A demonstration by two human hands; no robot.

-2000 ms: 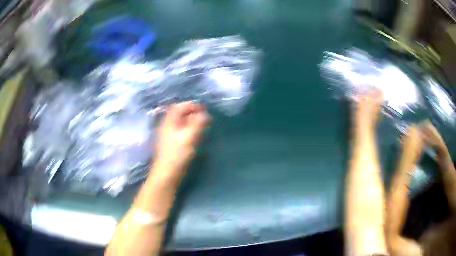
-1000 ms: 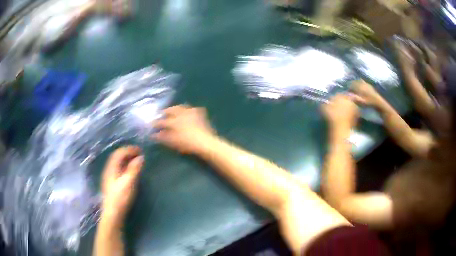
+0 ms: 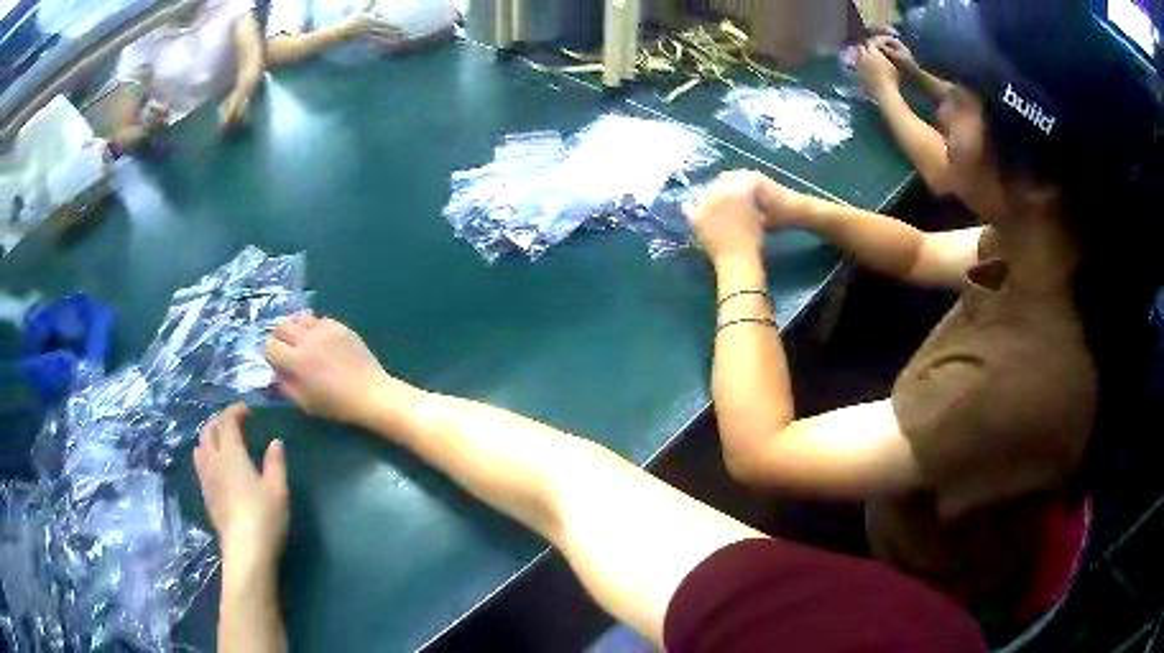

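A large pile of clear shiny bags with dark bits (image 3: pixel 115 447) lies on the dark-green bench at the left. My right hand (image 3: pixel 326 370) reaches across from the lower right. It is palm down, its fingertips at the pile's right end; whether they grip a bag is hidden. My left hand (image 3: pixel 245 491) is just below it, beside the pile's right edge, thumb and fingers apart, with nothing seen in it.
A blue bin (image 3: pixel 64 342) stands behind the pile. A second bag pile (image 3: pixel 574 179) lies in front of a neighbour in a brown shirt (image 3: pixel 996 383), whose hands are at its edge. Farther off are another bag heap (image 3: pixel 785 119), yellowish strands (image 3: pixel 702 58) and other workers.
The view has swung right. My right hand has left the right-hand pile and come over to the left pile. My left hand has opened from a curled shape.
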